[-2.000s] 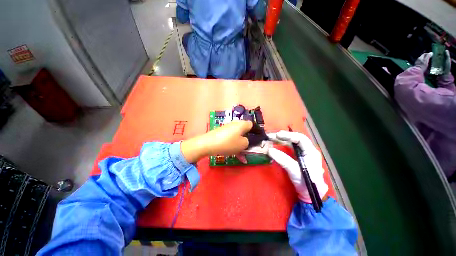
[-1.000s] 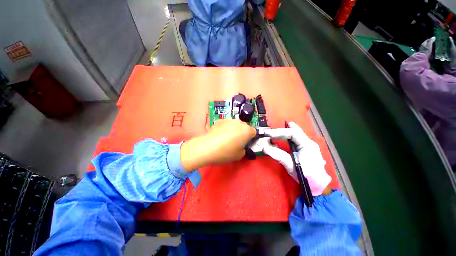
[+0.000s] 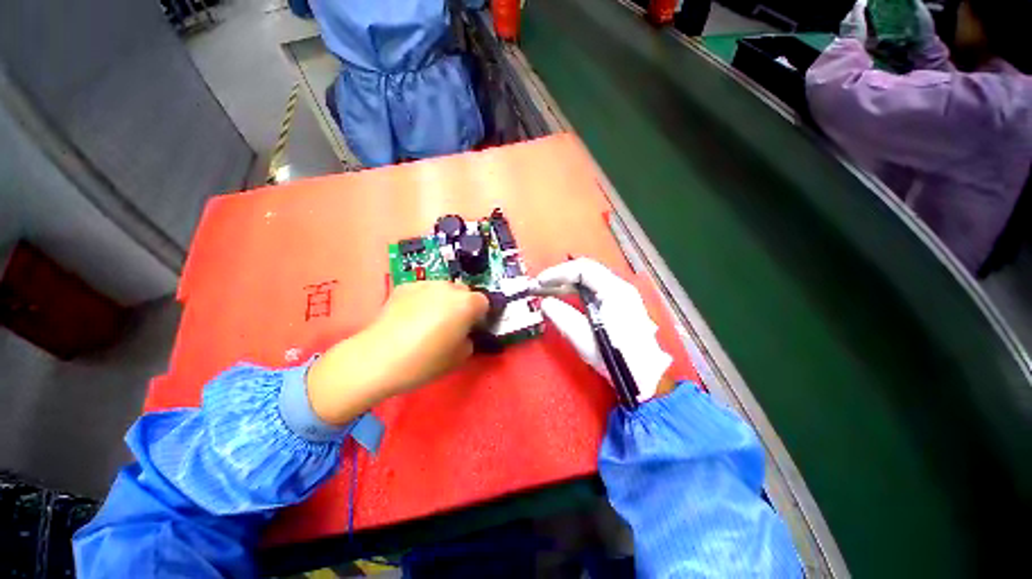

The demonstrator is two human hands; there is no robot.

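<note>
A green circuit board lies component side up on the red-orange foam pad. Black round capacitors stand on it, and a silver-grey metal piece shows near its right front. My left hand, with black finger cots, has its fingertips on the board's front part and hides its front left. My right hand, in a white glove, touches the board's right side with thumb and fingertips. A black marker pen lies held across this hand, pointing back toward the wrist.
The green conveyor belt runs along the pad's right side behind a metal rail. A person in a blue smock is beyond the pad. Across the belt, a person in a pinkish-purple smock holds a green board.
The view has turned right, so the pad, board and hands appear farther left and tilted. My left fingers moved off the board's rear left, uncovering its capacitors. My right hand stays at the board's right side.
</note>
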